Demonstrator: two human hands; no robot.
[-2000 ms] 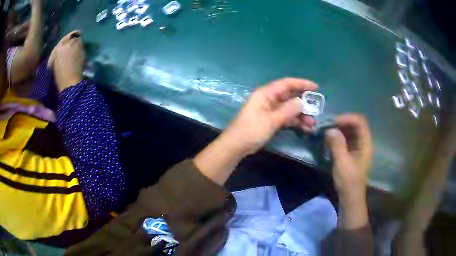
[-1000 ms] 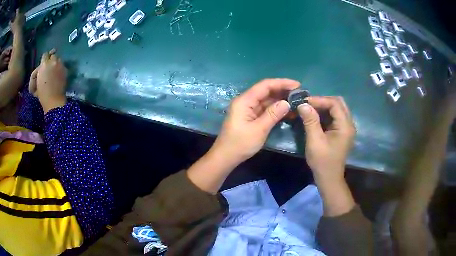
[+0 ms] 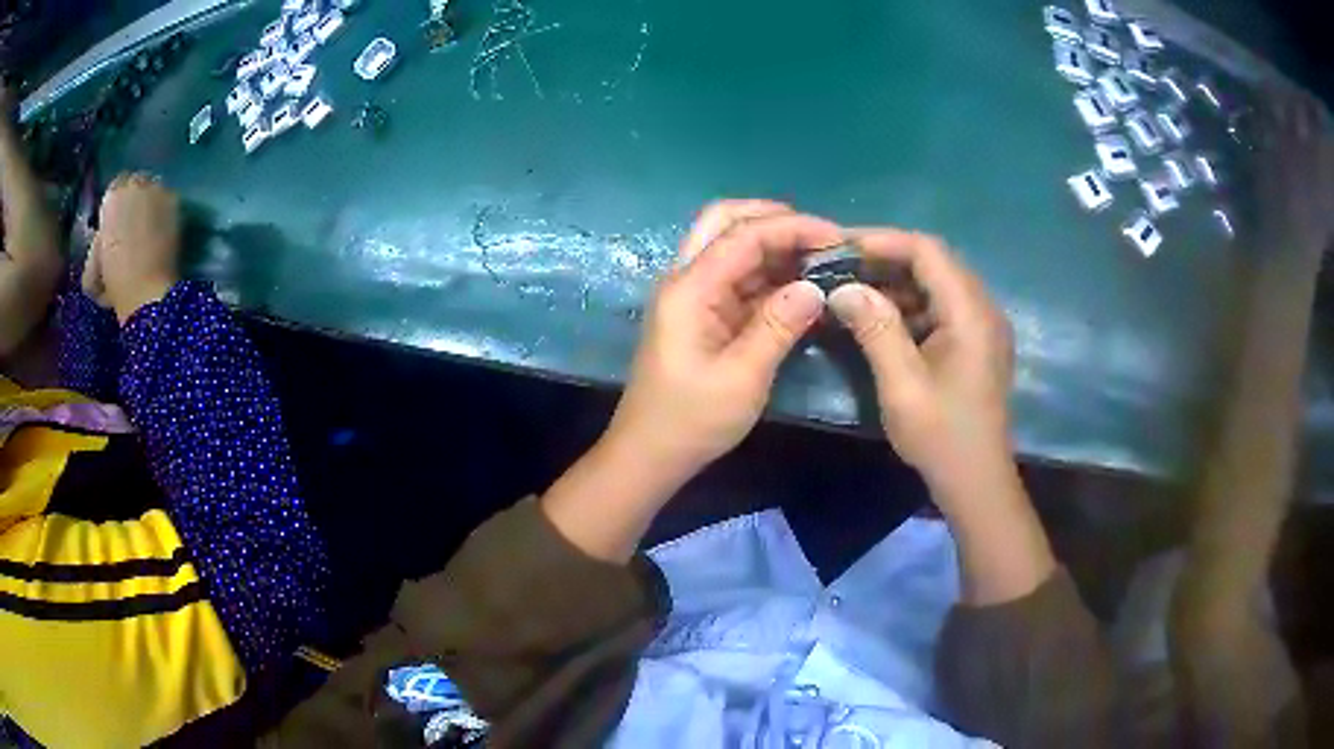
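A small housing with a dark part in it is held above the near edge of the green bench. My left hand pinches its left side between thumb and fingers. My right hand pinches its right side, with the two thumbs close together at the front. The fingers hide most of the housing, and the details of the dark part cannot be told.
White housings lie in a group at the back left and more white housings at the right. Thin wires lie at the back. A worker's hands are at the left, and another person's arm at the right.
Two seconds ago my hands were apart, the white housing in my left hand. They came together on it and have since moved slightly left and up in the view.
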